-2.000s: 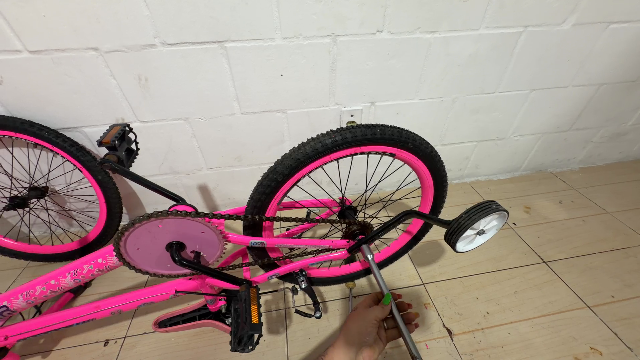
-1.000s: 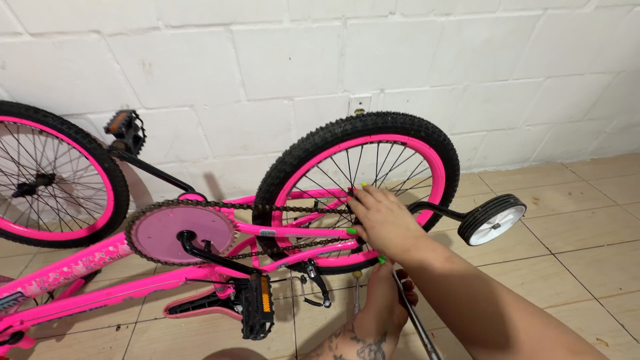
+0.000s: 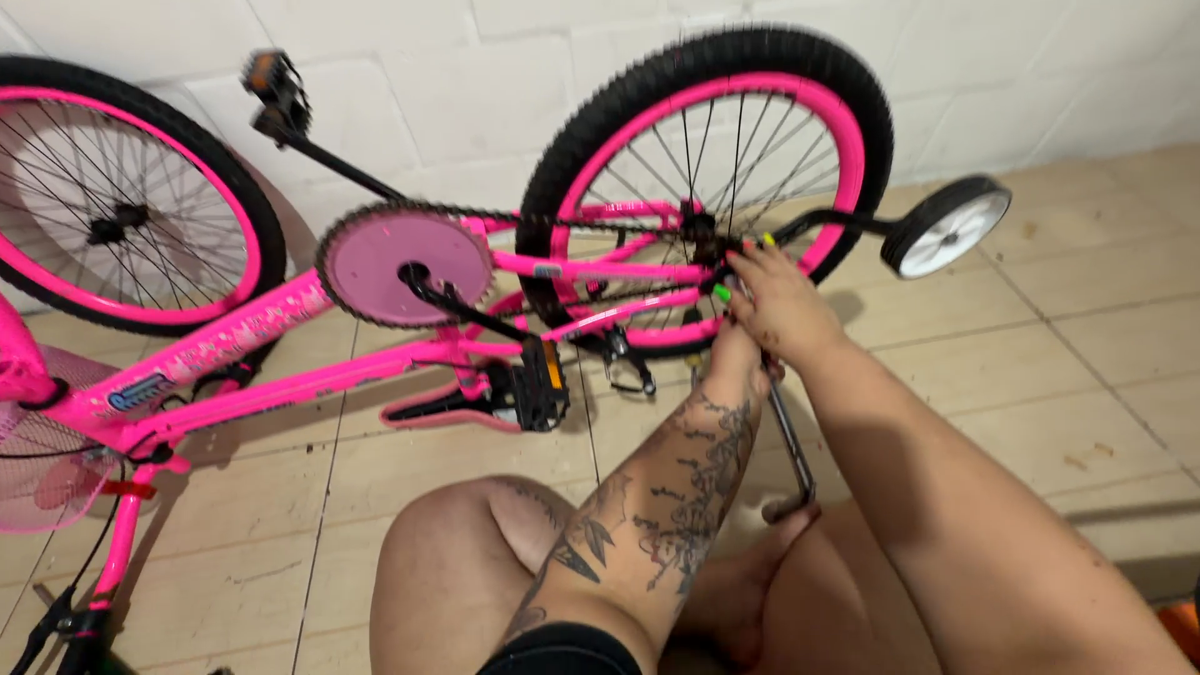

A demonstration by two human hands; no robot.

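Observation:
An upside-down pink bicycle (image 3: 225, 356) stands against the wall. My right hand (image 3: 783, 300) lies over the rear axle area, fingers spread at the hub, near the black arm of a training wheel (image 3: 949, 227). Just below it, my left hand (image 3: 736, 361) is wrapped on a metal wrench (image 3: 789, 436), whose bent end points down toward my foot. The wrench's upper end is hidden under my hands. The rear wheel (image 3: 848, 141) rises behind them, and the chain (image 3: 600, 223) runs from the pink chainring disc (image 3: 408, 267) to the hub.
A white block wall (image 3: 450, 84) is behind the bicycle. The front wheel (image 3: 267, 244) is at the left, with a basket (image 3: 75, 469) below. One pedal (image 3: 544, 384) sticks out above the saddle (image 3: 450, 412). My bent legs are on the tiled floor (image 3: 1059, 375).
Two seconds ago one hand was on the wrench; the other hand has since come to the rear hub and stays there. The view has moved closer and now shows my legs.

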